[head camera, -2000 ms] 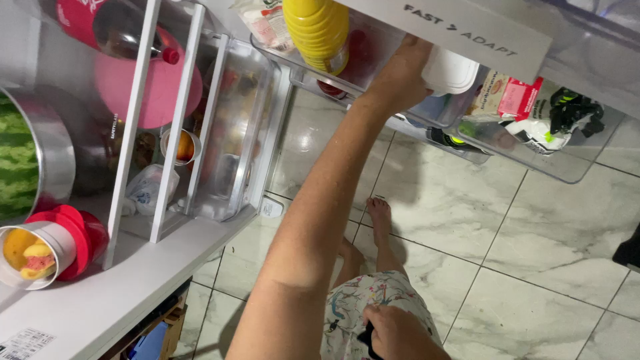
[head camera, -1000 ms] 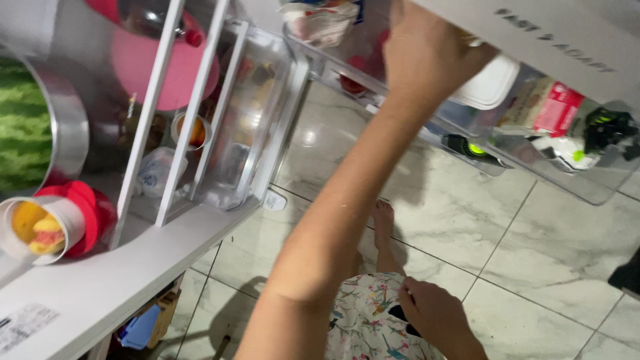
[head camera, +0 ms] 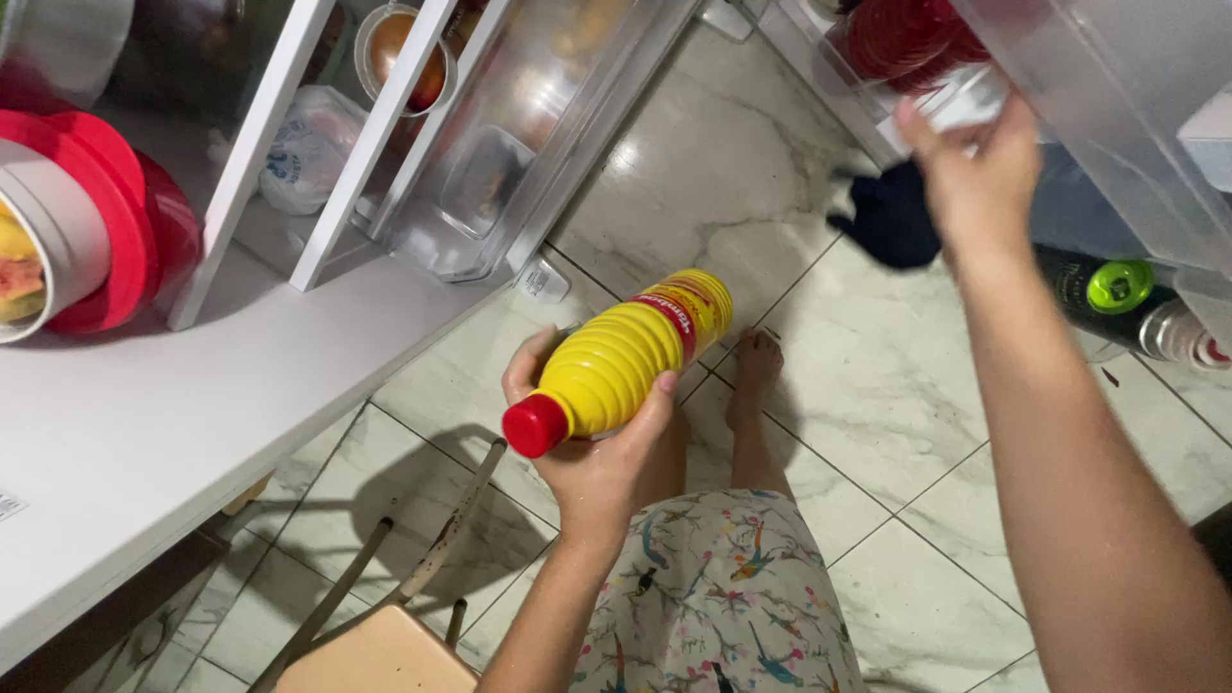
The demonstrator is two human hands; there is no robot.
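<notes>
My left hand is closed around a yellow ribbed plastic bottle, its red screw cap towards me. The bottle lies tilted above the floor, its label turned partly upward. At the upper right, my right hand, somewhat blurred, is at the refrigerator door bin with a dark cloth hanging from it. The thumb and fingers are spread beside a red ribbed bottle in that bin; whether they touch it cannot be told. A dark bottle with a green label is in a lower door bin.
Refrigerator shelves on the left hold a bagged item, a cup and a white tub of fruit by a red lid. A clear drawer is behind. A stool stands below.
The yellow bottle, earlier in the door bin, is now in my left hand, lower down over the floor. My right hand has moved from my lap up to the door bin. The view has shifted.
</notes>
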